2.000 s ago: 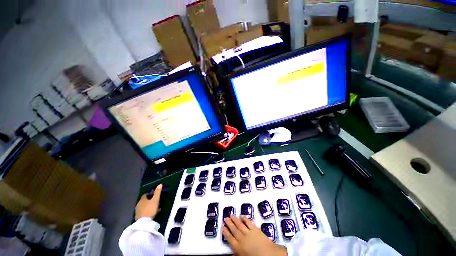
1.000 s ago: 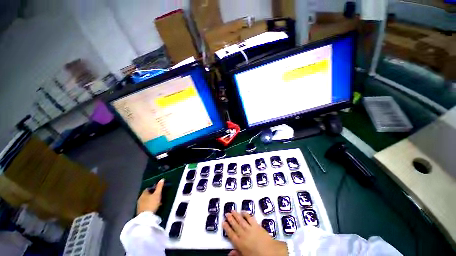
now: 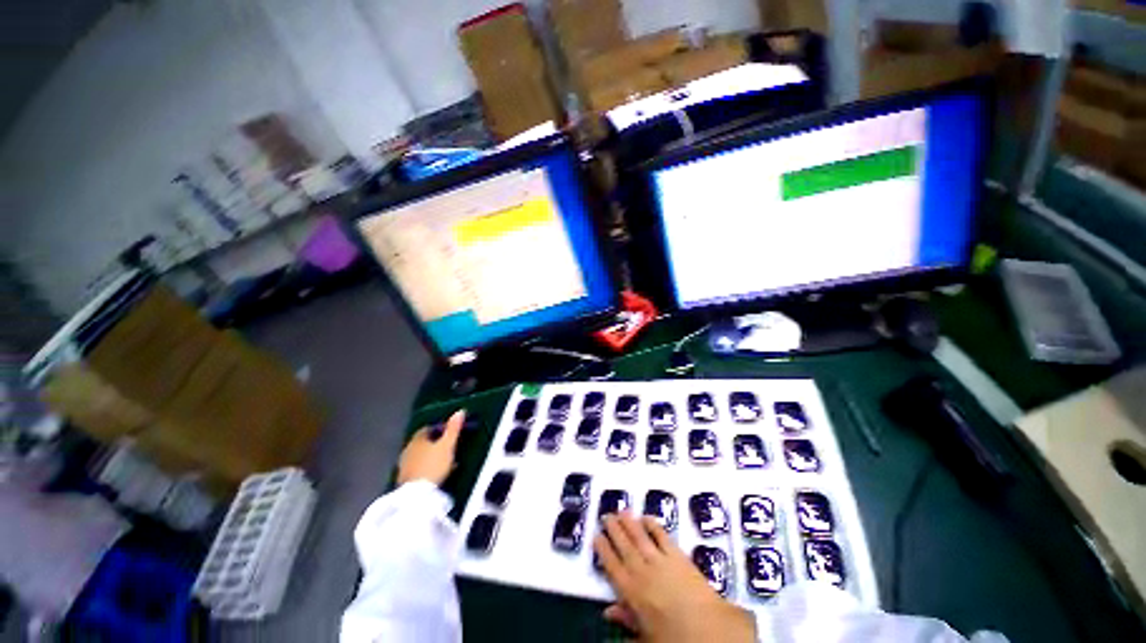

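Observation:
A white foam tray (image 3: 534, 518) lies on the bench with rows of glossy black rounded-square units, likely smartwatch bodies (image 3: 708, 513). My right hand (image 3: 660, 578) lies flat over the tray's front middle, its fingertips on a unit in the third row; the hand hides what is under it. My left hand (image 3: 430, 455) rests on the bench left of the tray, over a small black object, perhaps a mouse; its grip is unclear. The left monitor (image 3: 503, 258) shows a yellow block and the right monitor (image 3: 817, 207) a green block.
A black handheld scanner (image 3: 949, 440) and a thin stick (image 3: 862, 422) lie right of the tray. A white-grey mouse (image 3: 757, 333) and a red item (image 3: 625, 322) are behind it. A clear plastic box (image 3: 1059, 314) and a pale board with a hole (image 3: 1093, 440) are at right.
The right monitor's block has turned from yellow to green. The whole view has shifted, so the bench things sit further right in the picture. My hands keep about the same places by the tray.

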